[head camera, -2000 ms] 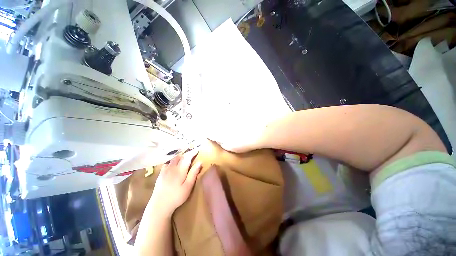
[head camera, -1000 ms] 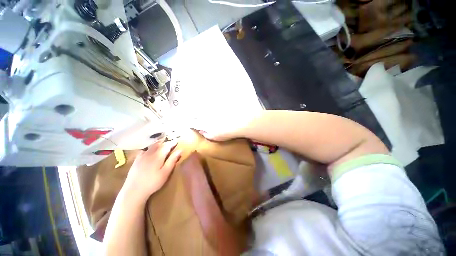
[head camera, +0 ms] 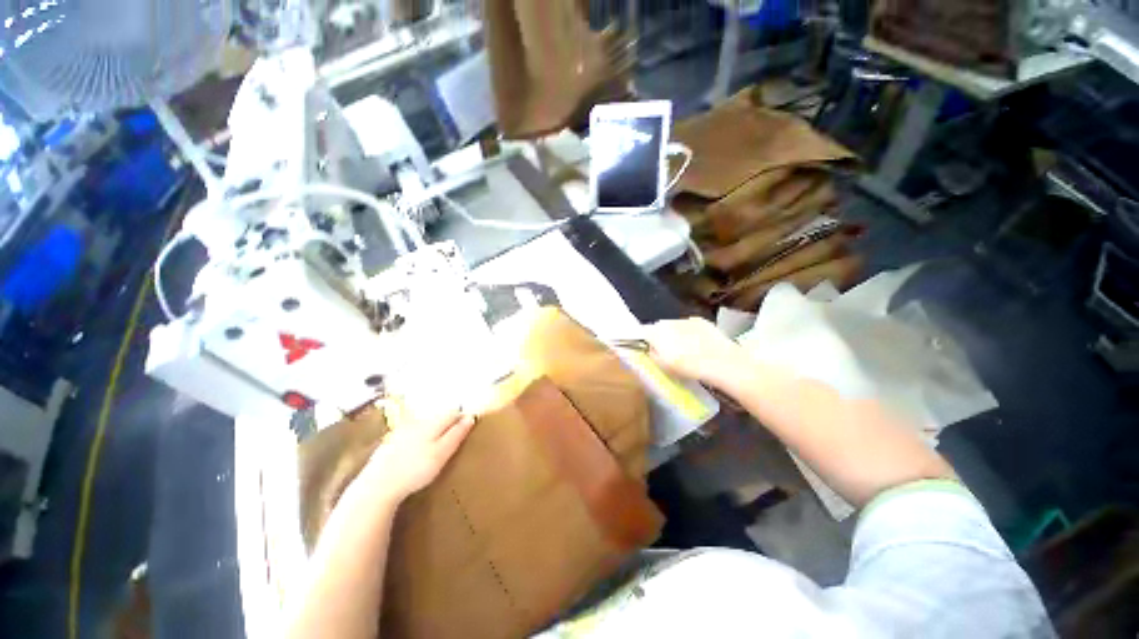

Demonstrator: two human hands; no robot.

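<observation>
A brown bag body (head camera: 481, 531) lies in front of me, its upper end beside the white sewing machine head (head camera: 269, 356). A red-brown strap (head camera: 585, 464) lies along it, and a dark line runs down the panel. My left hand (head camera: 425, 452) rests palm down on the panel near the machine, holding nothing that shows. My right hand (head camera: 690, 348) is off the bag, over the white board right of it. A small dark tool, perhaps thread snips (head camera: 633, 345), is at its fingertips; whether they grip it is unclear. The needle area is overexposed.
A yellow tape strip (head camera: 676, 391) is on the board. Behind stands a white-framed tablet (head camera: 630, 159) with a cable. Stacked brown pieces (head camera: 774, 219) and white sheets (head camera: 862, 343) lie to the right. A white fan (head camera: 106, 56) is at the upper left.
The view has tilted up, showing more of the workshop. My right hand has left the bag beside the needle area and moved right to the small tool. My left hand stays on the panel.
</observation>
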